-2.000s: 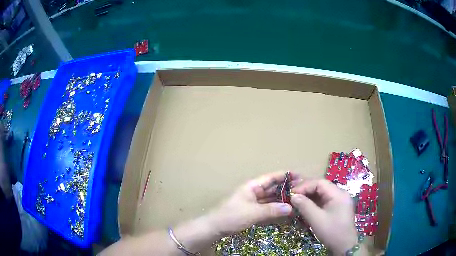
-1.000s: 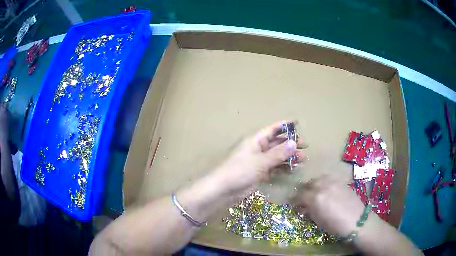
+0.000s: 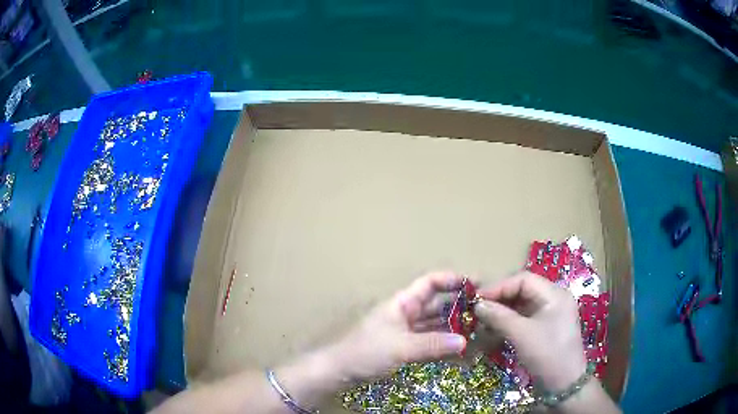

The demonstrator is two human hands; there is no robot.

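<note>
My left hand (image 3: 421, 319) holds a small red circuit board (image 3: 462, 314) on edge above the cardboard tray (image 3: 413, 210). My right hand (image 3: 530, 323) is at the board's right side, thumb and forefinger pinched together at its face. A tiny gold piece shows at those fingertips, partly hidden. A heap of gold and silver metal contact pieces (image 3: 437, 388) lies below my hands at the tray's near edge. Overlapping red boards (image 3: 552, 262), some with white parts, lie along the tray's right side.
A blue parts bin (image 3: 97, 234) with scattered metal pieces stands at left. A thin red stick (image 3: 230, 291) lies in the tray's left side. At right are red-handled tools (image 3: 717, 226) and a black block (image 3: 676, 226). The green conveyor (image 3: 453, 57) runs behind a pale rail.
My right hand has moved from the metal heap back up to the board in my left hand. The camera view has shifted, and the board now shows its red edge-on side.
</note>
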